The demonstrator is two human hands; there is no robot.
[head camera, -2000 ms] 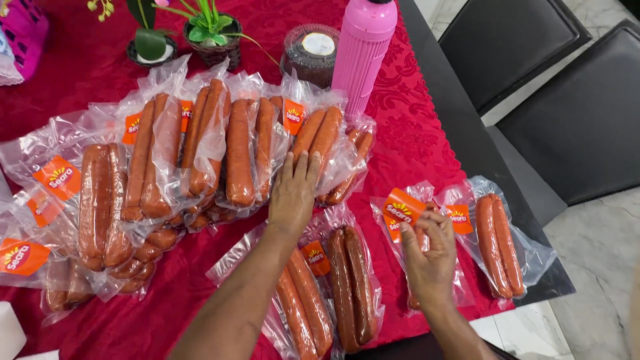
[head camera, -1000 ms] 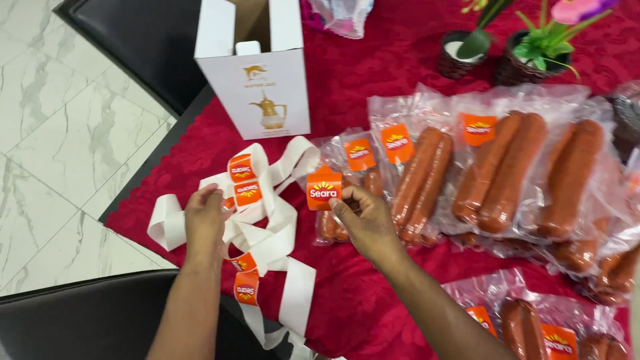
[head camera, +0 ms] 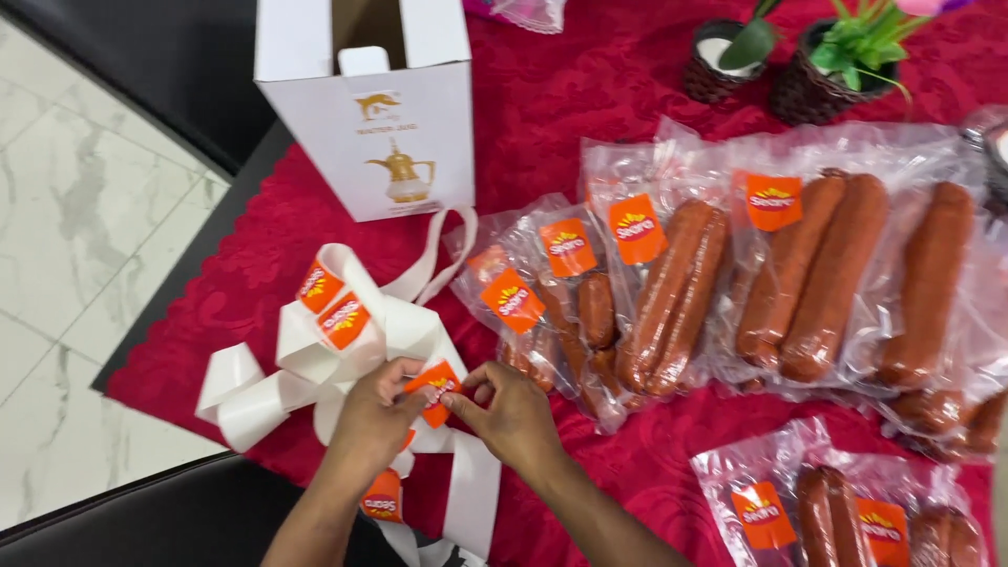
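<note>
My left hand (head camera: 381,409) and my right hand (head camera: 510,411) pinch an orange Seara sticker (head camera: 435,392) from both sides. Beneath and around them lies a tangled white backing strip (head camera: 409,327) that bears several more orange stickers (head camera: 344,319). Right of my hands, clear plastic packs of sausages (head camera: 673,299) are laid in an overlapping row, with orange stickers on several of them. Nearer the lower right are more sausage packs (head camera: 827,512), also with orange stickers.
A white cardboard box (head camera: 409,150) stands behind the strip on the red tablecloth (head camera: 543,102). Small potted plants (head camera: 835,71) stand at the back right. Black chairs (head camera: 173,71) flank the table corner at the left, over a marble-patterned floor (head camera: 87,236).
The view has swung from the packs toward the strip and box. My left hand has moved right and my hands have come together at the sticker, which a second ago only my right hand held.
</note>
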